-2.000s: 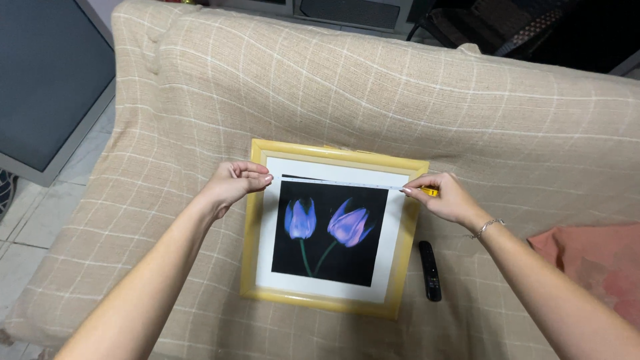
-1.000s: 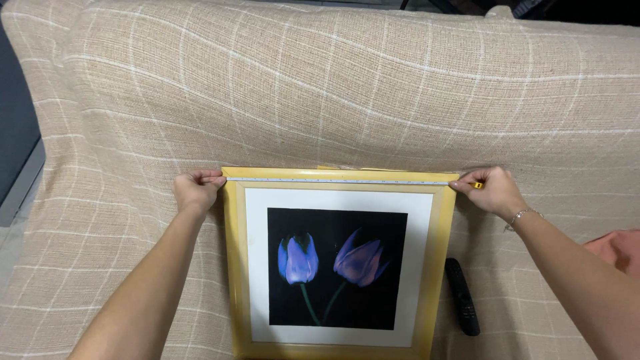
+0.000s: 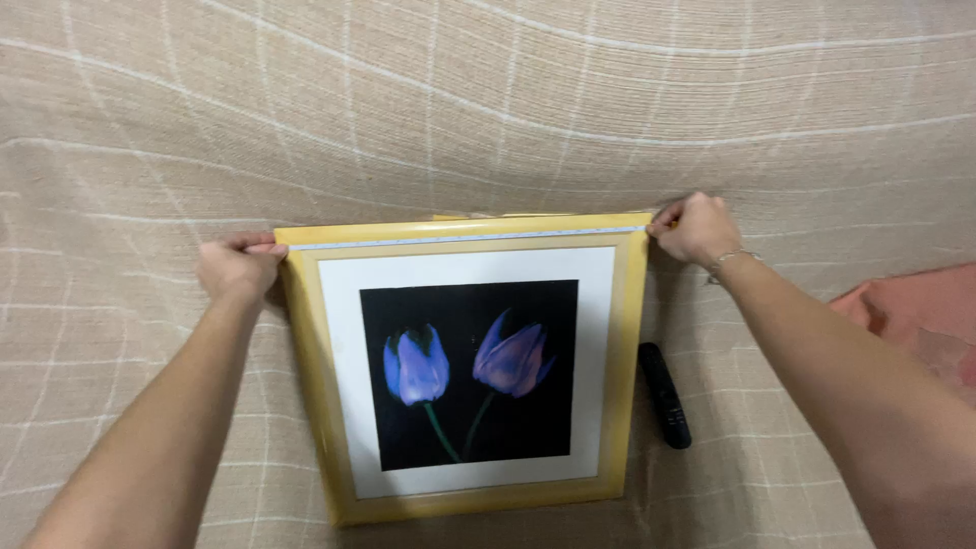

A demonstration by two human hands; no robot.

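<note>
A yellow picture frame (image 3: pixel 633 366) with a white mat and a picture of two purple-blue tulips on black lies on the cloth. Across its top rail runs a thin white measuring tape (image 3: pixel 465 239). My left hand (image 3: pixel 240 265) pinches the tape's left end at the frame's upper left corner. At the upper right corner, my right hand (image 3: pixel 698 229) grips the other end between thumb and fingers; a bracelet is on that wrist. Whatever else is inside the right hand is mostly hidden by its fingers.
A beige cloth with white checks (image 3: pixel 488 99) covers the seat and the raised back behind the frame. A black remote control (image 3: pixel 666 396) lies just right of the frame. Reddish-pink fabric (image 3: pixel 915 313) is at the right edge.
Two seconds ago the tape lay over the upper part of the mat; since then both hands have moved apart and up to the frame's top corners. The view has moved closer.
</note>
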